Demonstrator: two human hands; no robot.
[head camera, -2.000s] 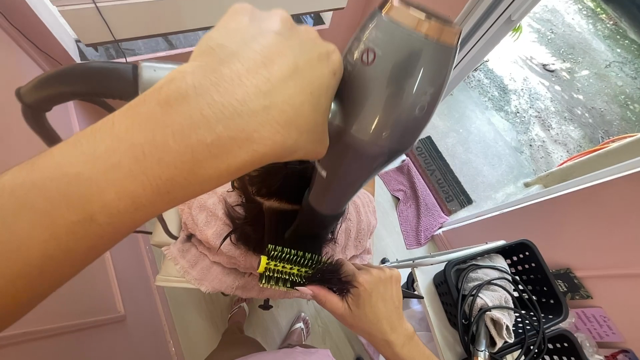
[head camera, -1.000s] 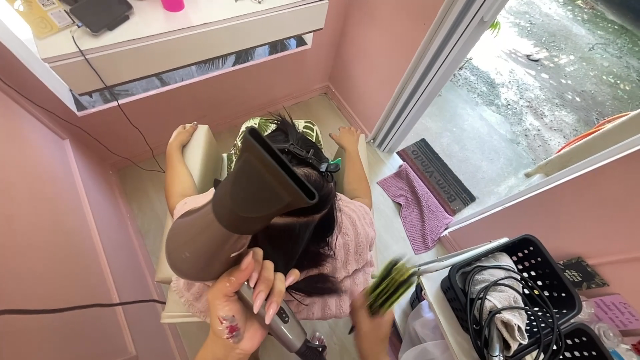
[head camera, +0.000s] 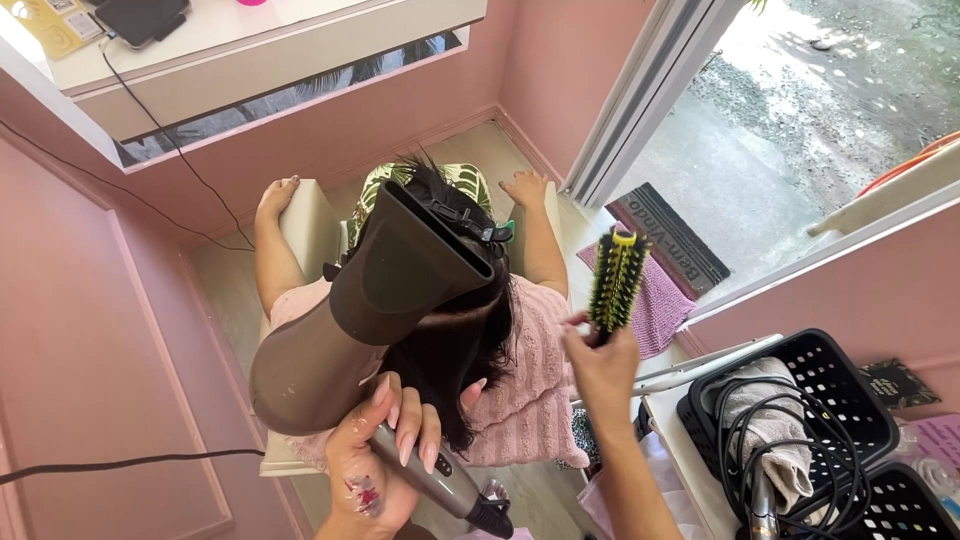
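My left hand (head camera: 386, 450) is wrapped around the handle of a grey-brown hair dryer (head camera: 315, 375), whose flat black nozzle points up and to the right over a seated person's head. To the right, my right hand (head camera: 604, 360) holds a round brush (head camera: 619, 281) upright by its handle, apart from the hair. The person's dark hair (head camera: 442, 360) hangs down the back, parted across, with the upper part held by black clips (head camera: 469, 221). A pink towel (head camera: 536, 375) covers the person's shoulders.
The person sits in a cream armchair (head camera: 311, 225). On the right, a white cart (head camera: 686, 442) carries black baskets (head camera: 817, 356) with a coiled cable, a grey towel (head camera: 772, 420) and a metallic styling tool. A doormat (head camera: 671, 240) and purple cloth (head camera: 660, 307) lie by the glass door.
The dryer, earlier pointing down at the hair, now points upward. The brush has left the hair and moved right, where it is now upright. The view has shifted, showing more of the seated person.
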